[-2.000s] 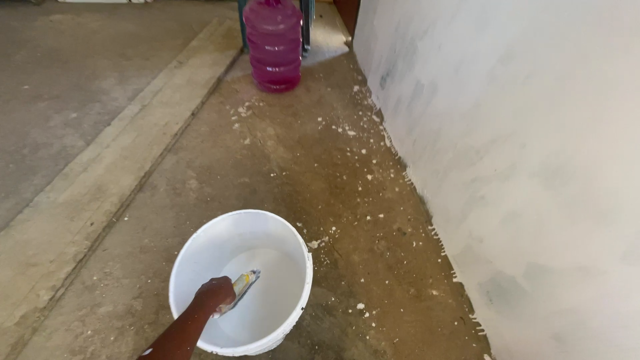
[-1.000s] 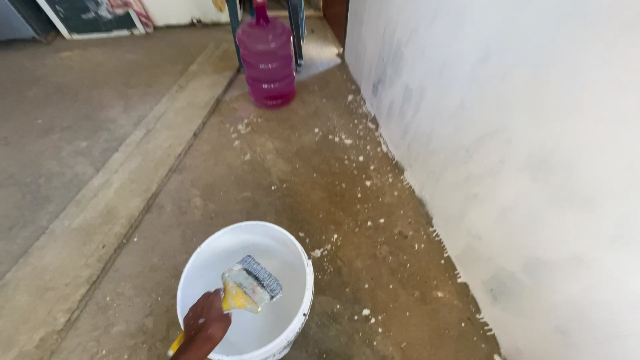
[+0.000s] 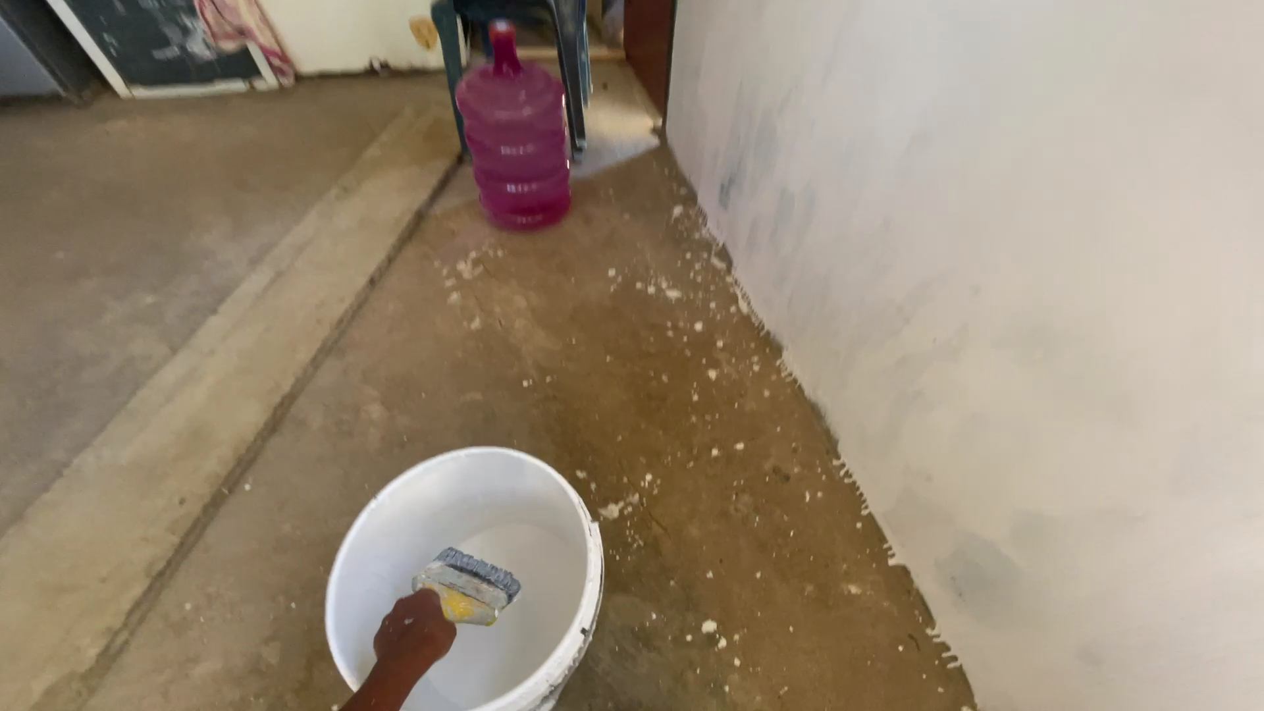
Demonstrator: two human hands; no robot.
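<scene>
My left hand (image 3: 415,629) reaches in from the bottom edge and grips a wide, flat paintbrush (image 3: 467,587) with a yellow-marked, paint-smeared base. The brush is over the open mouth of a white plastic bucket (image 3: 343,592), its grey, paint-coated bristles pointing up and to the right. White paint (image 3: 533,563) shows inside the bucket. Whether the brush touches the paint or the inner wall cannot be told. My right hand is out of view.
A pink water jug (image 3: 513,148) stands ahead by a dark plastic chair (image 3: 571,74). A white-coated wall (image 3: 987,346) runs along the right. White splatters dot the concrete floor (image 3: 632,395). A framed dark board (image 3: 158,44) leans at the far left.
Two seconds ago the brush was lower inside the bucket, its head pointing right; my left hand has since turned it so the broad face and bristles show. The view has tilted up somewhat.
</scene>
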